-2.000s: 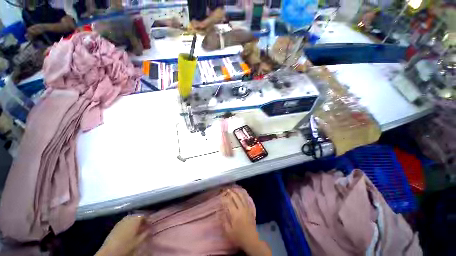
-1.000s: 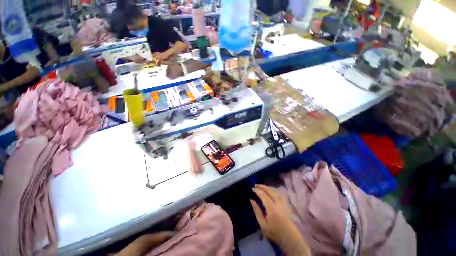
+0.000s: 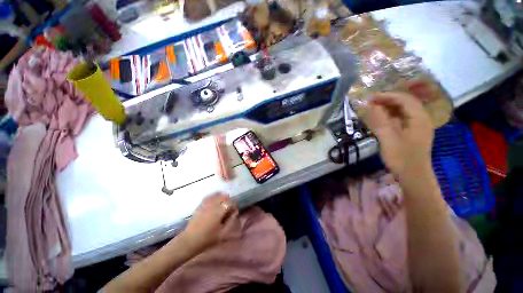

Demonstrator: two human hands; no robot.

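Note:
Pink cut panels (image 3: 244, 252) lie folded on the lap below the table edge. My left hand (image 3: 215, 220) is over them at the table's front edge, fingers curled; whether it holds anything does not show. My right hand (image 3: 401, 129) is raised near the right table end, blurred, fingers bent; its grip cannot be told. The sewing machine (image 3: 229, 94) stands behind the work area. Narrow pink pieces (image 3: 222, 157) lie beside a lit smartphone (image 3: 256, 156). Black-handled scissors (image 3: 346, 147) lie right of the phone.
Pink panels (image 3: 35, 212) drape over the table's left side, below a crumpled pink heap (image 3: 43, 91). A yellow cone (image 3: 97, 91) stands at the machine's left end. Brown paper under clear plastic (image 3: 381, 63) lies right. Below are a blue crate (image 3: 464, 166) and more pink cloth (image 3: 367, 229).
The view has moved closer to the machine. My right hand has risen from beside the lower right cloth to above the table's right end. My left hand has come up from the lap to the table edge.

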